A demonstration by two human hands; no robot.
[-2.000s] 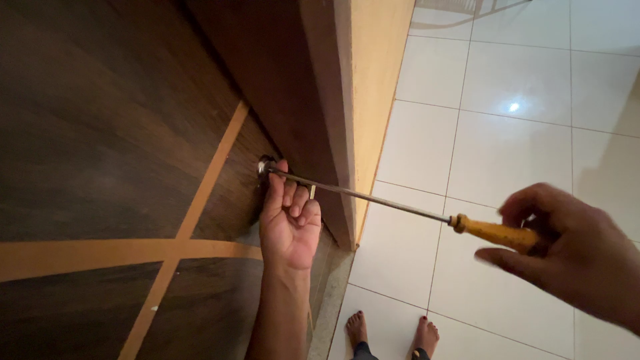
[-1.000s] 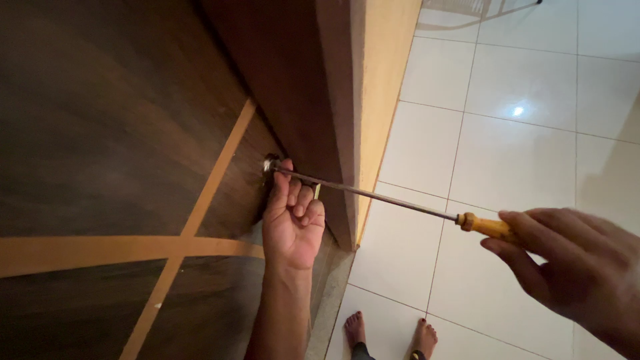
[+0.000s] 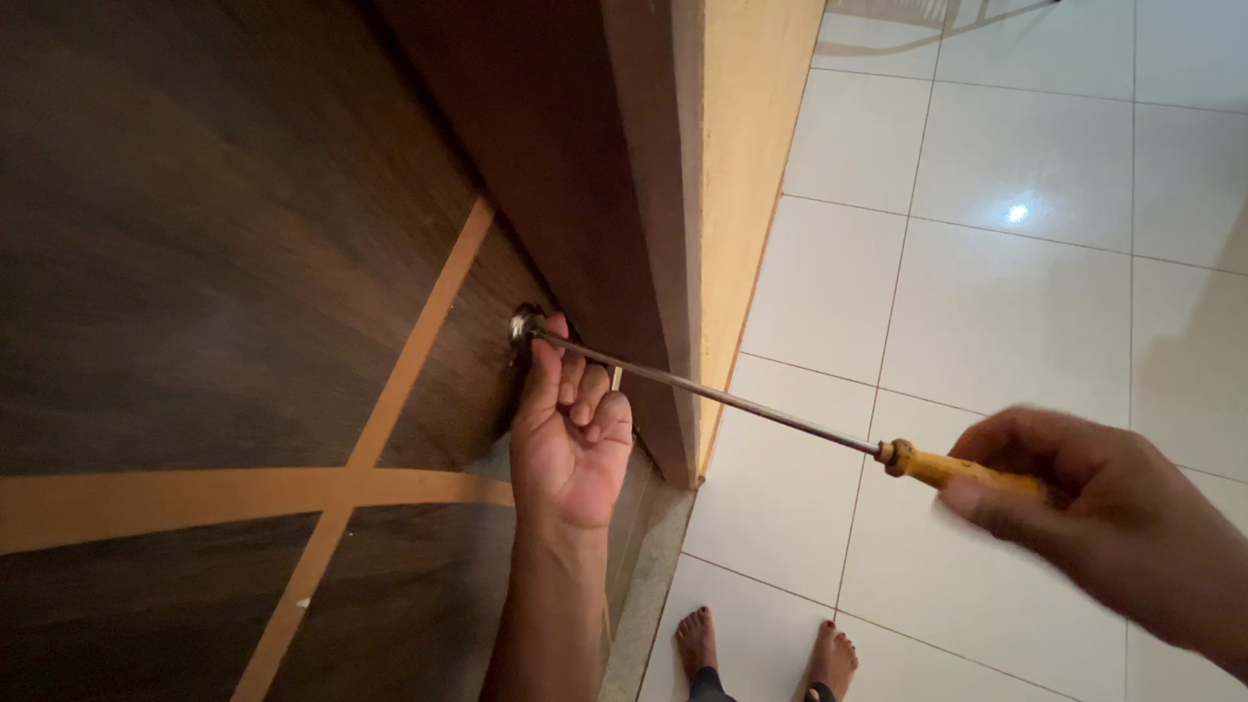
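Note:
A long screwdriver with a yellow handle runs from the round metal door fitting down to the right. Around its handle my right hand is closed, slightly blurred. My left hand, palm up, has thumb and index fingertips at the shaft's tip beside the fitting. A thin pale metallic piece shows at the curled fingers of that hand; whether they grip it cannot be told. The fitting is mounted on a dark wooden door with light brown stripes, and the fingers partly hide it.
A dark wooden door frame stands along the door's edge, beside a yellowish wall. White floor tiles lie to the right. Two bare feet are at the bottom, and part of a metal-legged item shows at the top.
My right hand has shifted its hold on the screwdriver handle, its fingers placed differently than before. My left hand stays at the fitting.

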